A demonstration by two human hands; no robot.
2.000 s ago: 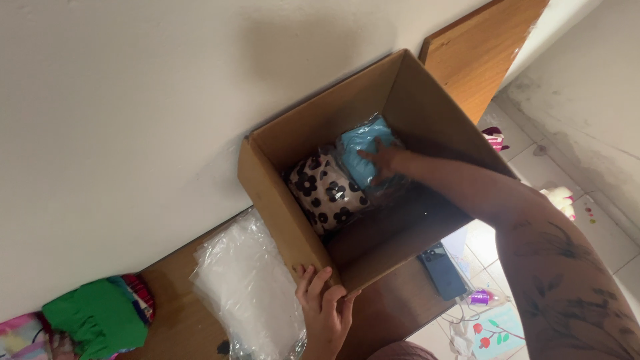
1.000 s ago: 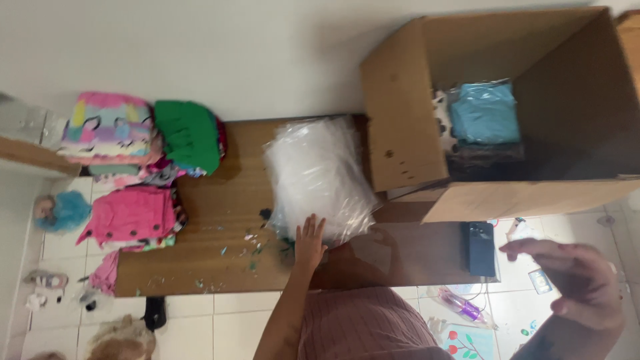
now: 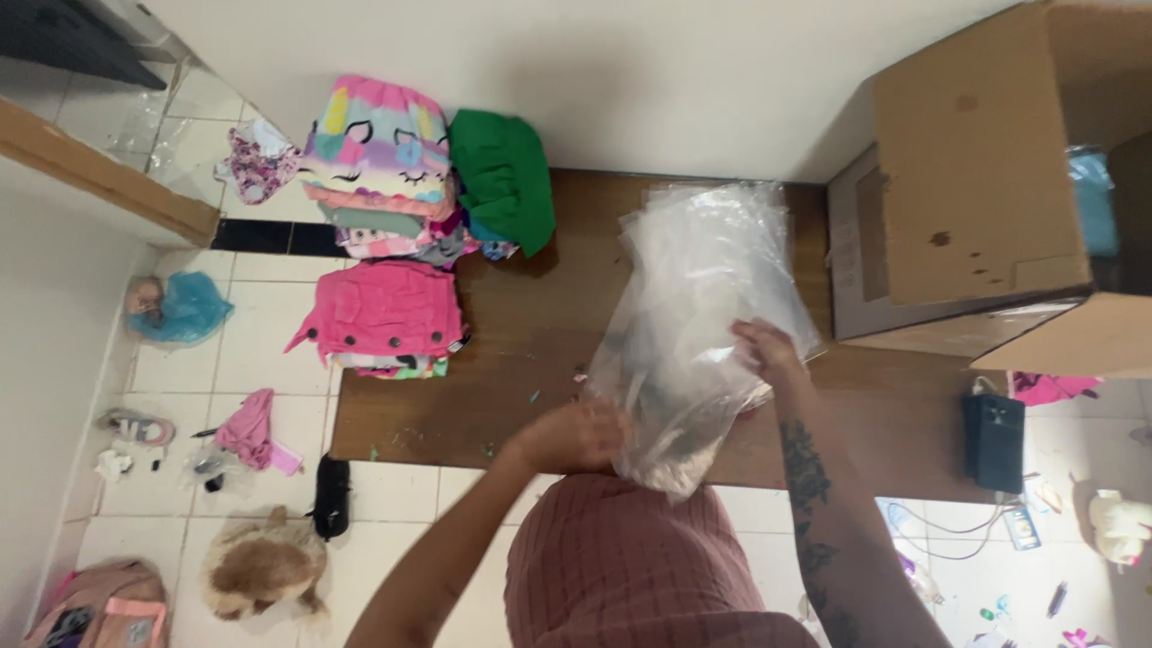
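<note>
A stack of clear plastic bags (image 3: 720, 243) lies on the brown wooden table (image 3: 540, 324). My left hand (image 3: 585, 436) is at the lower left edge of the bags, its fingers blurred, and whether it grips the film does not show. Over the right side of the stack, my right hand (image 3: 769, 351) touches the plastic with bent fingers; its grip is unclear. One bag's lower end hangs toward me at the table's near edge. To the right stands an open cardboard box (image 3: 981, 180), with a light blue item in plastic (image 3: 1093, 198) partly visible inside.
Folded clothes lie at the table's left: a unicorn-print piece (image 3: 382, 148), a green garment (image 3: 504, 175) and a pink garment (image 3: 387, 310). A dark phone (image 3: 994, 441) is at the right edge with a cable. Plush toys, a backpack (image 3: 108, 607) and small things lie on the tiled floor.
My right hand, inside the box two seconds ago and beside it one second ago, is now on the plastic bags. My left hand has moved from the box's edge to the bags. The view has shifted left.
</note>
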